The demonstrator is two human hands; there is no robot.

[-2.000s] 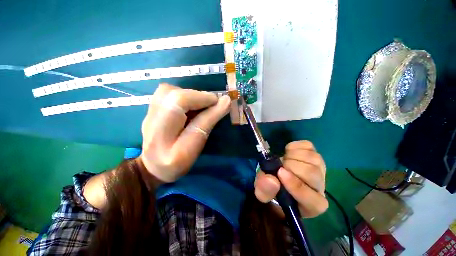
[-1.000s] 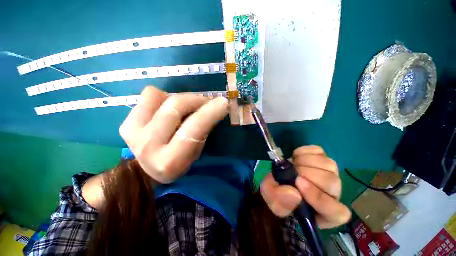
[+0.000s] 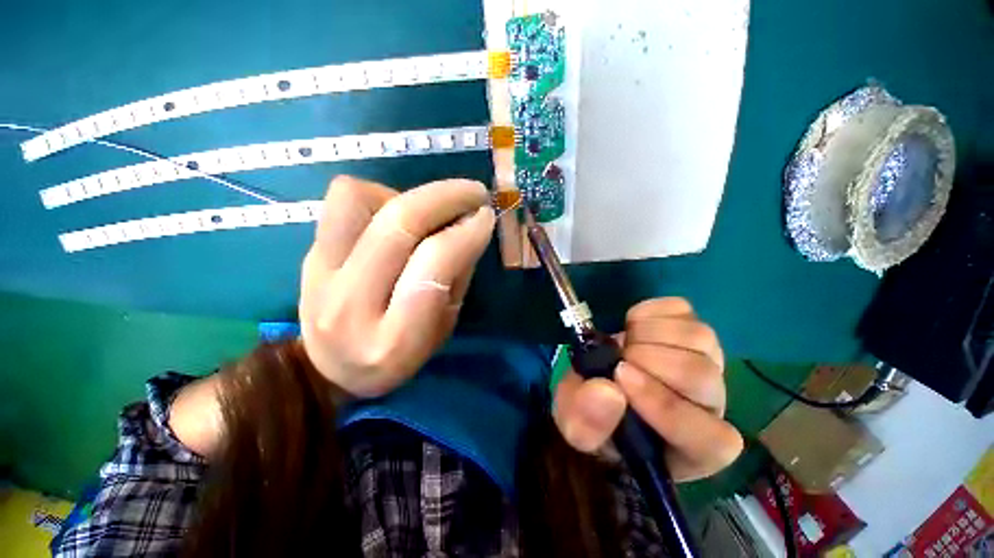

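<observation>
Three white LED strips (image 3: 360,146) lie side by side, their orange solder tabs (image 3: 501,136) meeting the left edge of the green circuit boards (image 3: 536,120) on the white work board (image 3: 654,131). My left hand (image 3: 392,278) covers part of the lowest strip; its pinched fingertips hold thin solder wire (image 3: 234,182) beside the lowest tab. The wire trails out to the left behind the hand. My right hand (image 3: 654,387) grips the soldering iron (image 3: 594,349) by its black handle. The iron's tip is at the lowest board's left edge, near the lowest tab.
A round, crusted silver-grey spool-like pot (image 3: 867,180) stands right of the work board. A black box (image 3: 943,316) is at the right edge. Below the bench edge are a brown carton (image 3: 823,441), red packaging (image 3: 812,518) and a black cord.
The iron tip has moved left, back to the lowest tab. My left fingertips have shifted slightly, and thin wire now shows at them.
</observation>
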